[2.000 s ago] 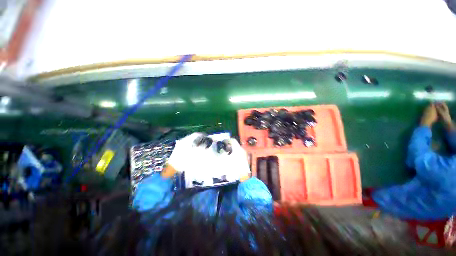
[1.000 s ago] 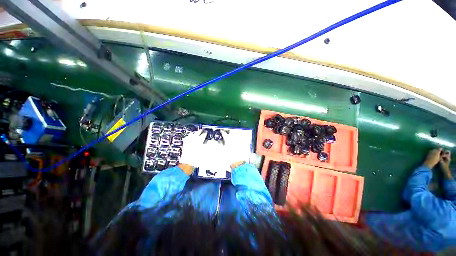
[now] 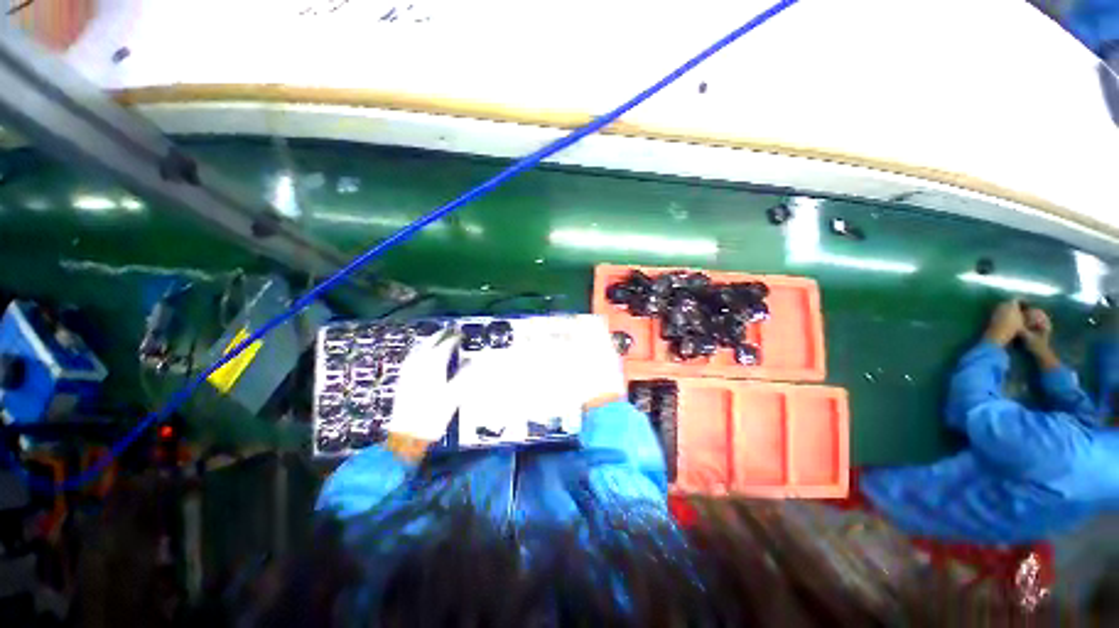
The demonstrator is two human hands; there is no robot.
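Two tray fixtures lie side by side in front of me. The left fixture (image 3: 356,386) holds rows of silver-and-black parts. The right fixture (image 3: 522,390) looks mostly white, with a pair of small black parts (image 3: 487,335) at its top left and dark marks along its near edge. My left hand (image 3: 421,386), in a white glove, lies over the line between the fixtures. My right hand (image 3: 599,368), also whitish, is at the right fixture's right side and blends into it. The fingers of both hands are blurred, and whether they hold anything is unclear.
Right of the fixtures, a salmon-orange bin (image 3: 785,337) holds a heap of black parts. A divided salmon tray (image 3: 758,442) below it has dark stacked parts at left. A blue line (image 3: 491,184) crosses the view. A grey box (image 3: 264,350) stands left. Another person's hands (image 3: 1021,323) are at right.
The whole view has shifted, with the bench things now further left. The pair of black parts shows apart and rounder at the right fixture's top left. My left hand covers more of the line between fixtures.
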